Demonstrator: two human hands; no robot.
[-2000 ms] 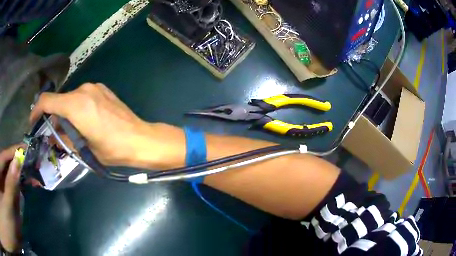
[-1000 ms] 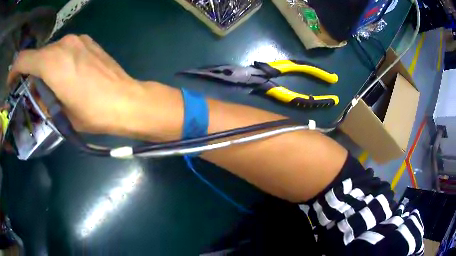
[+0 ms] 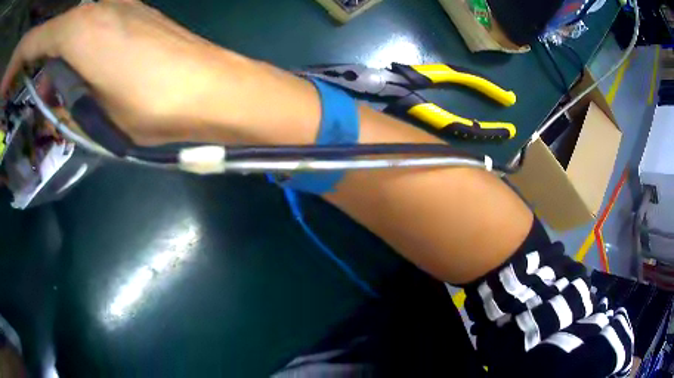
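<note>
My right hand is bare, at the upper left, closed around the dark handle of a soldering iron. Its tip cannot be made out. The black-and-silver cable runs along my forearm. A blue strap is on my wrist. A plug housing, white and open, is at the left edge below my fingers, blurred, with dark parts inside. My left hand is not in view; only a blurred sliver shows at the lower left edge. Long-nose pliers lie beyond my forearm, jaws partly behind my wrist.
The glossy dark green bench reflects light. A parts tray and a long cardboard tray are cut off at the top. An open cardboard box is beyond the bench's right edge. A blue cord hangs from the strap.
The view has shifted, so the pliers and trays sit higher in it. The housing has slid to the left edge, and my left hand has left the picture. My right hand still holds the iron.
</note>
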